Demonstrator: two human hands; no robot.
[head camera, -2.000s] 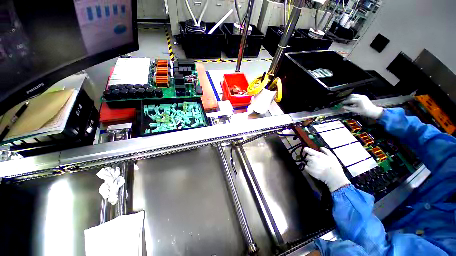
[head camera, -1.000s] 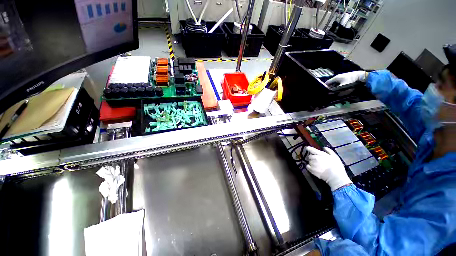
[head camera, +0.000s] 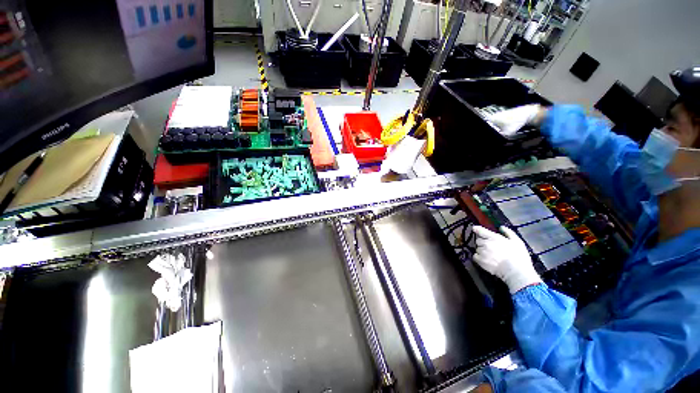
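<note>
Neither of my hands is in view. Nearest in front of me is the metal conveyor bed with its rails. A white sheet lies at its lower left, and a crumpled white paper or cloth lies just above it. Behind the front rail, a green circuit board with white plates, orange coils and black capacitors stands beside a monitor. In front of that board is a black tray heaped with teal pieces. A bit of blue sleeve shows at the bottom edge; whose it is I cannot tell.
At right, a masked co-worker in blue has one gloved hand by a board carrier and the other at a deep black tote. A red bin, yellow rings, a metal post and a monitor stand behind the rail.
The co-worker's far hand has moved from the board to the black tote and further into it. The co-worker's head has come into view at right. The things on the conveyor have not moved.
</note>
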